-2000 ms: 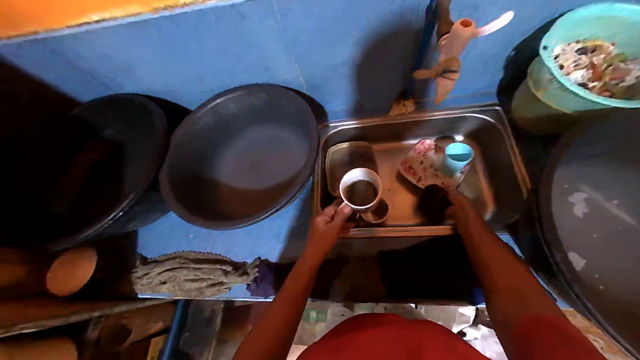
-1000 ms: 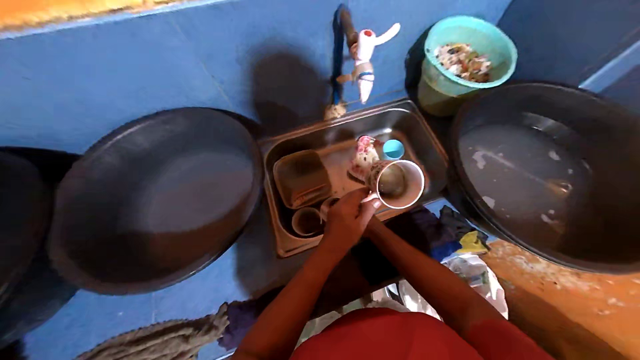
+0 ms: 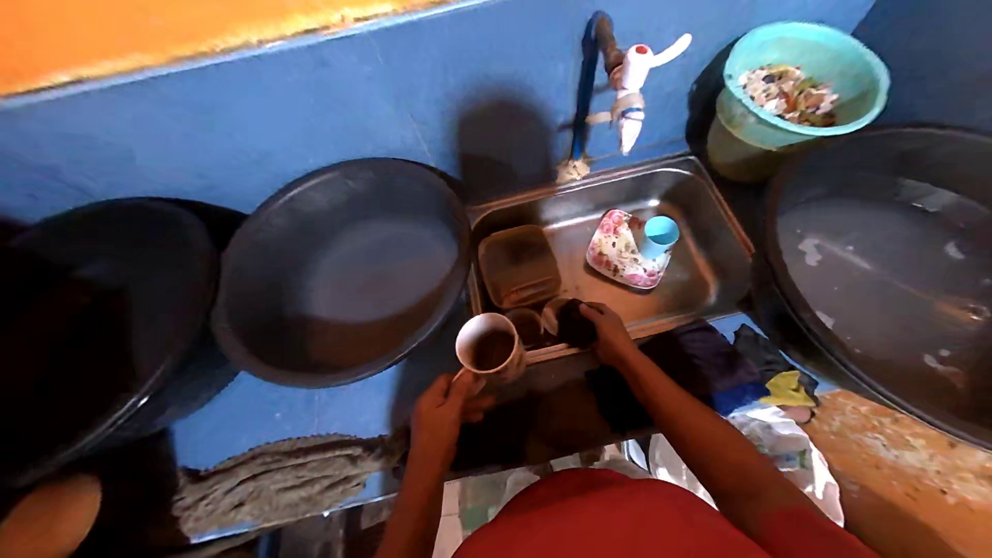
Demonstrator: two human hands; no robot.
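My left hand [image 3: 446, 411] holds a white mug [image 3: 490, 346] by its handle, just outside the front left corner of the metal sink [image 3: 725, 225]. Dark contents or shadow show inside the mug. My right hand [image 3: 608, 332] grips a dark, rounded thing [image 3: 576, 323], too dark to name, at the sink's front rim, against a small cup [image 3: 552, 316]. Another small cup [image 3: 525, 325] stands beside it. Behind them lies a squarish container [image 3: 519, 267]. A floral dish [image 3: 618, 252] with a light blue cup [image 3: 660, 235] on it rests farther right in the sink.
A white tap [image 3: 634, 85] juts from the blue wall above the sink. Large dark basins stand left [image 3: 349, 271] and right [image 3: 876, 271] of it. A green bucket [image 3: 806, 77] with scraps sits back right. A grey cloth [image 3: 279, 477] lies front left.
The mug has moved left from over the sink to outside its front left corner. My hands, close together a second ago, are apart. The view has shifted.
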